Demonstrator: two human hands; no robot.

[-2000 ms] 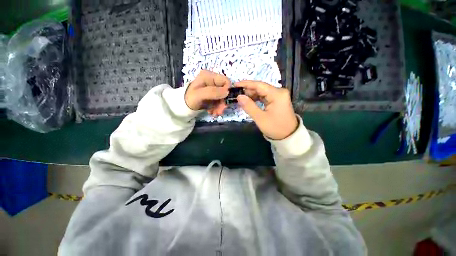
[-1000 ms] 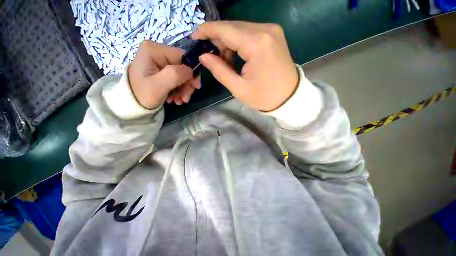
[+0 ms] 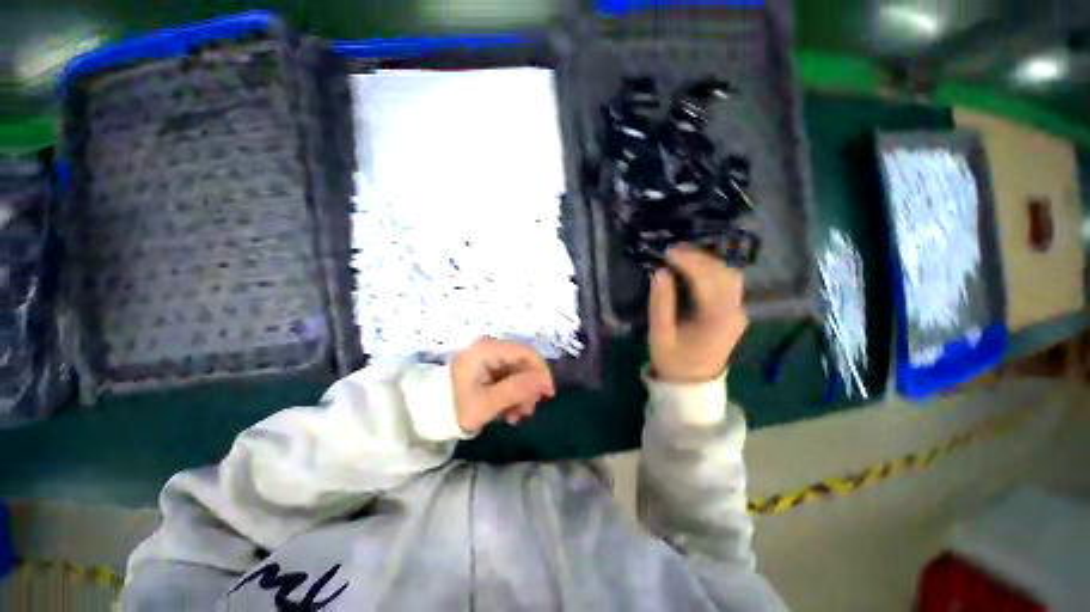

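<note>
My right hand (image 3: 699,313) reaches into the near edge of the pile of black plastic housings (image 3: 675,167) in the right parts tray (image 3: 771,179). A dark shape shows between its fingers, but I cannot tell whether it grips a housing. My left hand (image 3: 500,383) is curled at the near edge of the middle tray (image 3: 576,179), beside the white strips (image 3: 460,287). Its fingers are bent in, and whether it holds something small is hidden. The white pieces are loose in the lower part and blurred to plain white in the upper part.
The left tray (image 3: 197,227) shows its dimpled grey liner. A clear bag with dark contents (image 3: 24,287) is at the far left. Long white sticks (image 3: 844,313) lie right of the trays. Further right are a blue-edged bin of white pieces (image 3: 938,239) and a cardboard sheet (image 3: 1022,215).
The view has shifted back over the trays. My hands have separated: the right has moved to the black pile, the left stays near the middle tray. The black housing between them is no longer visible there.
</note>
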